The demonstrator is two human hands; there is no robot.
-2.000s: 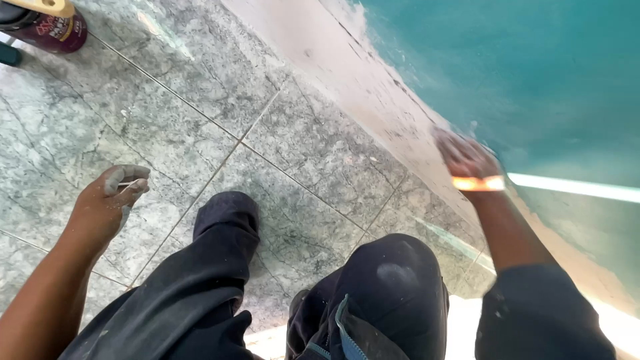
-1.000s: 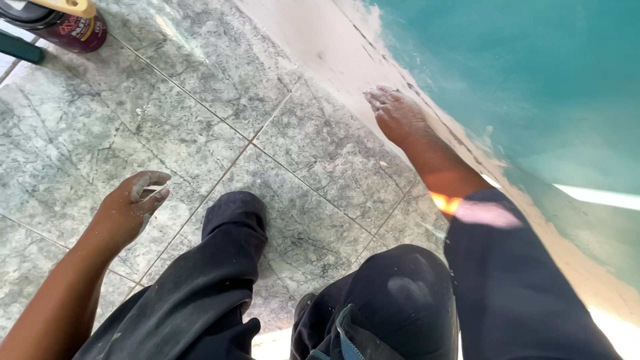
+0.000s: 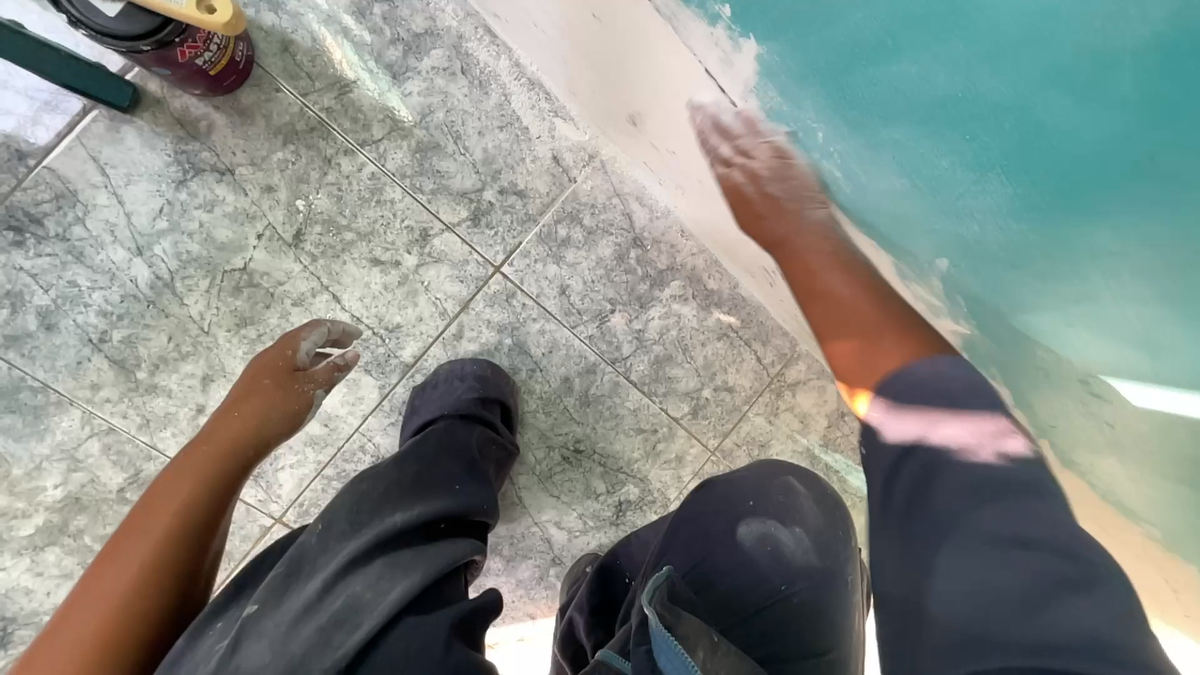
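My right hand point(image 3: 759, 169), blurred and dusted with white powder, lies flat against the pale plastered strip point(image 3: 647, 103) at the foot of the teal wall point(image 3: 984, 141). Whether something thin sits under its palm cannot be told. Over the tiled floor point(image 3: 375, 244), my left hand point(image 3: 300, 380) hangs with curled fingers coated in whitish dust. Its thumb and forefinger leave a small gap, where a pale bit shows; whether that is a held thing is unclear.
A dark red plastic tub point(image 3: 216, 61) with a black lid stands at the upper left, a cream-coloured handle point(image 3: 202, 11) lying across its top. Beside it is a dark green bar-shaped thing point(image 3: 70, 67). My trousered knees point(image 3: 773, 534) take up the lower middle, close to the wall.
Along the wall's lower edge, my right hand has gone from the lower right to farther up, and since the last earlier frame it sits nearer the teal paint. The left hand keeps its curled pose.
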